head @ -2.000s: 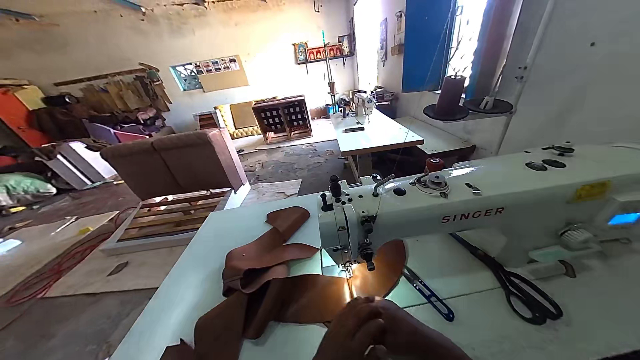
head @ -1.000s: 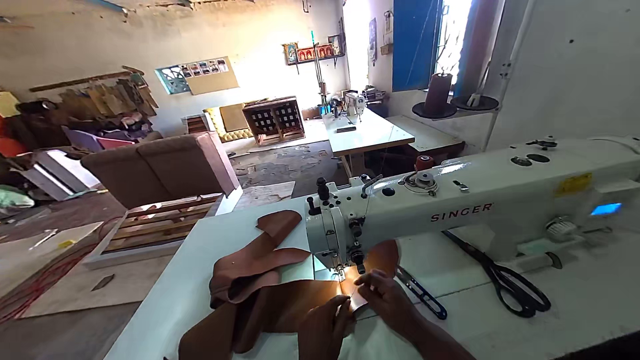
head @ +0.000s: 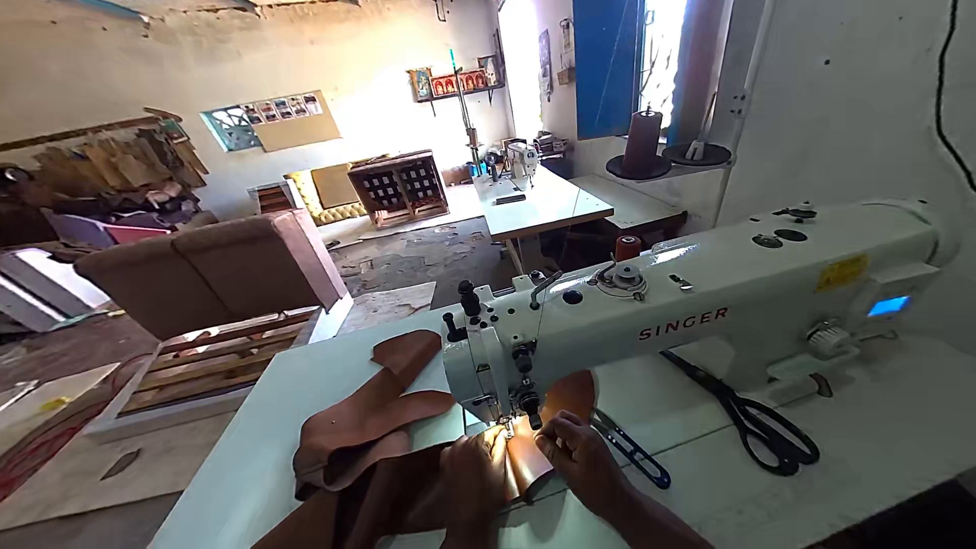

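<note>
A white Singer sewing machine (head: 686,297) stands on a white table, its lamp lighting the needle area. Brown leather-like pieces (head: 366,415) lie folded on the table left of the needle and run beneath the machine head. My left hand (head: 469,476), blurred, rests on the brown material just in front of the presser foot (head: 509,428). Close to the right of the foot, my right hand (head: 576,461) has its fingers bent at the material's edge; whether they pinch it is unclear. A small dark-handled tool (head: 633,450) and large black scissors (head: 747,415) lie to the right.
Thread cones sit on a stand (head: 639,166) behind the machine, and a red spool (head: 627,248) is on its top. A sofa frame (head: 213,267) with wooden slats stands at the left. Farther back, a second white table (head: 541,206) carries another sewing machine (head: 522,158).
Two seconds ago one hand shape covered the material before the needle; now my two hands are apart, one on each side of the foot. The material right of the foot now shows raised folds.
</note>
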